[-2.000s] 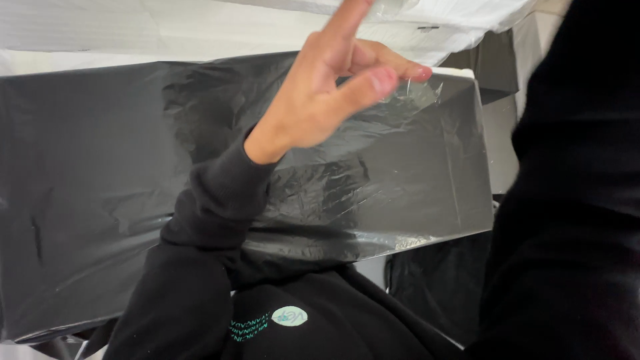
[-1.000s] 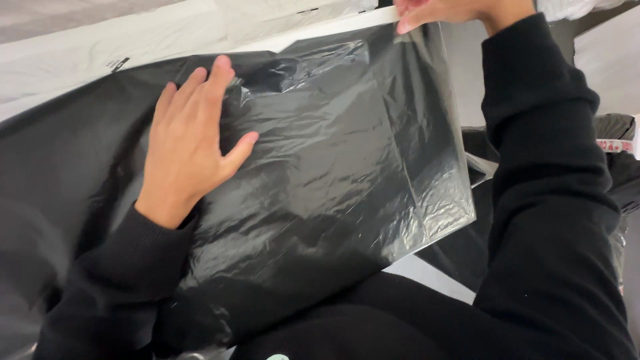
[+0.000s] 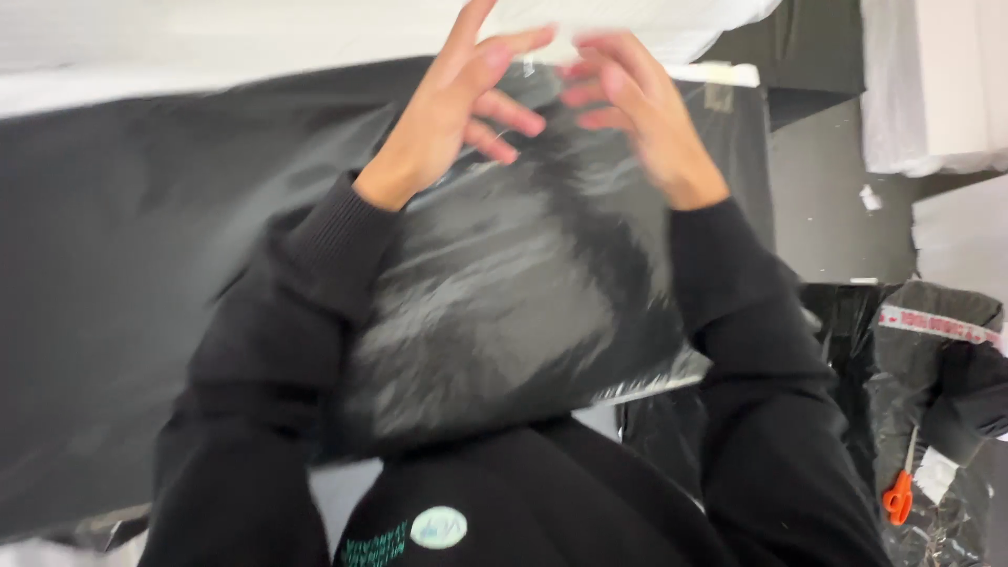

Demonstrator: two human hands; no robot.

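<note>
Black plastic sheeting (image 3: pixel 504 291) covers a long, flat-looking piece in front of me, with glossy wrinkles across its right half. Over its far edge my left hand (image 3: pixel 465 102) is raised, fingers spread, with nothing clearly held. Facing it, my right hand (image 3: pixel 638 110) is blurred, its fingers apart and curved; I cannot tell whether a thin bit of clear film lies between the hands. A strip of tape (image 3: pixel 718 88) sits at the sheeting's far right corner, beside a white edge.
White wrapped material (image 3: pixel 236 35) lies along the far side. Orange-handled scissors (image 3: pixel 899 498) rest at the lower right on crumpled plastic, near a black bundle with a printed band (image 3: pixel 937 324). White wrapped blocks (image 3: pixel 929 87) stand at the upper right.
My right hand has left the sheeting's far right corner and moved left, near my left hand. My left hand has lifted from the sheeting's surface.
</note>
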